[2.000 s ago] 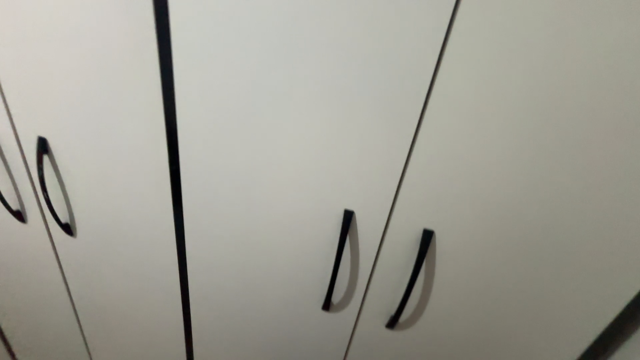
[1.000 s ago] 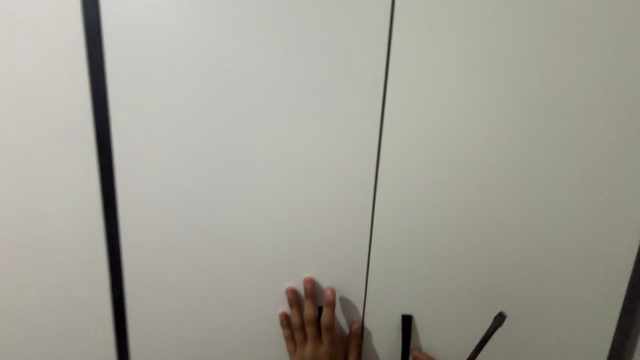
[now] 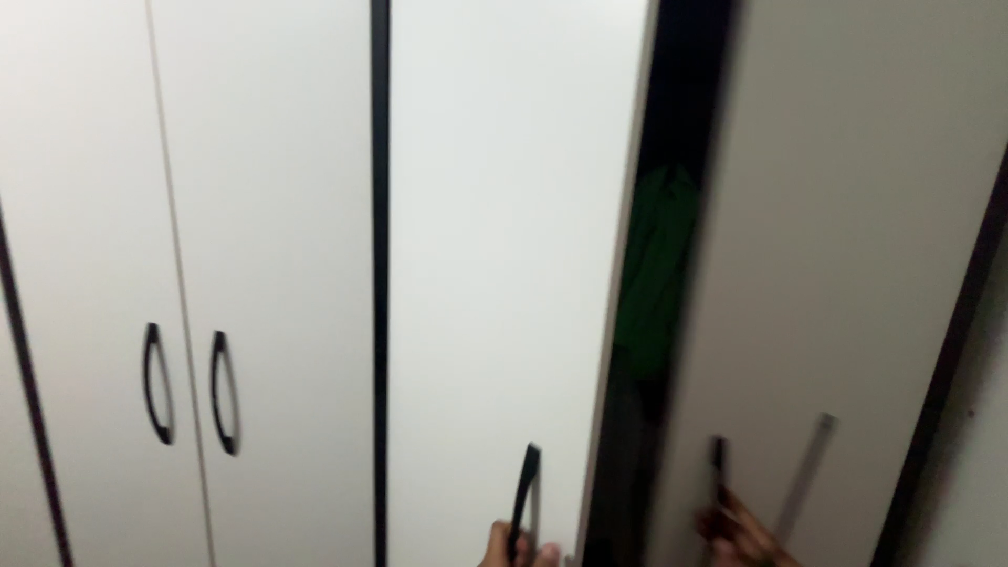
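Two white wardrobe doors stand ajar with a dark gap between them. At the bottom, my left hand point(image 3: 516, 547) is closed around the black handle point(image 3: 526, 480) of the left door point(image 3: 504, 260); part of it is cut off by the frame edge. My right hand point(image 3: 740, 531), blurred, grips the black handle point(image 3: 718, 457) of the right door point(image 3: 819, 236). Inside the gap hangs a green garment point(image 3: 657, 268), partly hidden by the doors.
Further left are two more white doors, shut, with curved black handles point(image 3: 157, 383) point(image 3: 224, 392) side by side. A dark vertical strip point(image 3: 380, 276) divides them from the pair in hand. A pale wall point(image 3: 972, 449) lies at the far right.
The two doors, shut against each other earlier, now stand apart and show the dark inside. My left hand, spread flat at its door a second ago, now holds the handle. The view has shifted.
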